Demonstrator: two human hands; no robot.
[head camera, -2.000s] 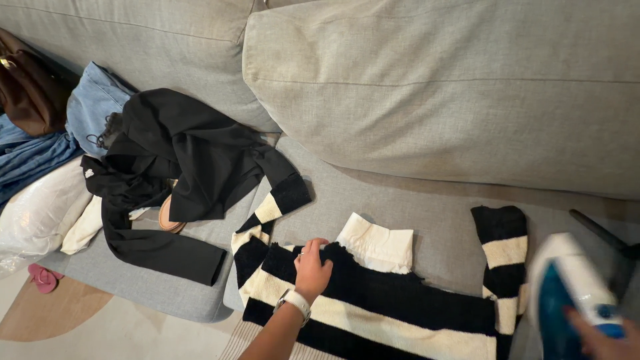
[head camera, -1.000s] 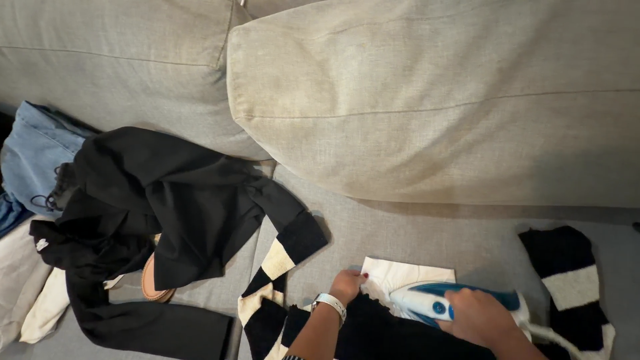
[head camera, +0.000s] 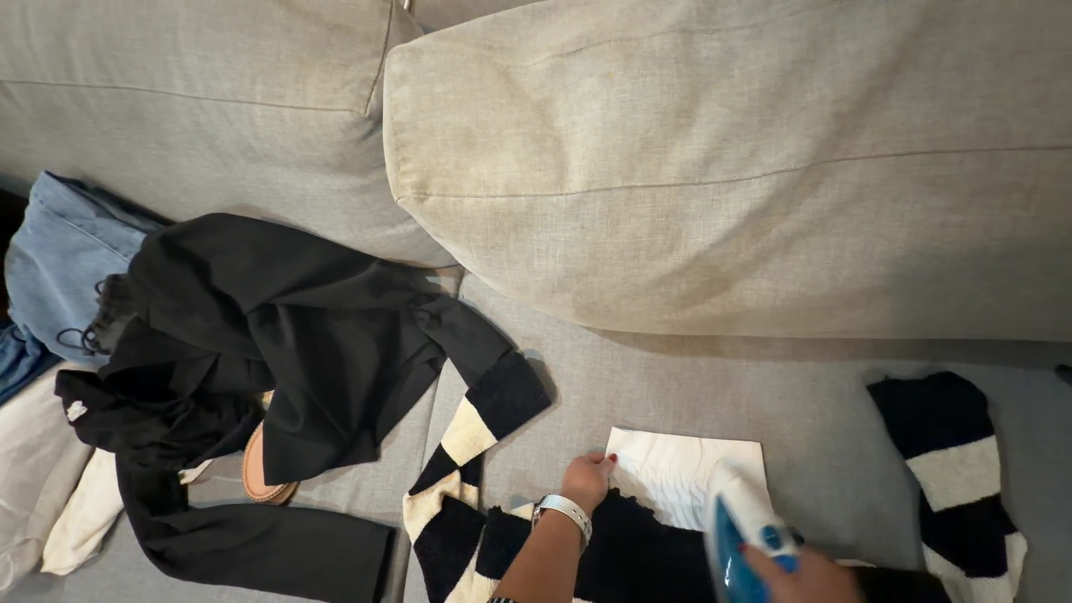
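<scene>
A black-and-cream striped knit sweater lies on the sofa seat, its sleeves bent out to either side. At its neck is a white collar-like piece of cloth. My left hand, with a metal-banded watch on the wrist, pinches the left edge of that white cloth. My right hand grips a blue and white clothes iron, which is blurred and tilted over the right part of the cloth. Whether its soleplate touches the cloth cannot be told.
Black garments are heaped on the seat at the left, with a tan round-ended item partly under them. Blue denim and pale cloth lie farther left. Large grey back cushions stand behind the sweater.
My left hand has moved from the sweater's dark stripe to the white cloth's edge. The iron came from the far right onto the cloth, then turned more upright. The view has shifted.
</scene>
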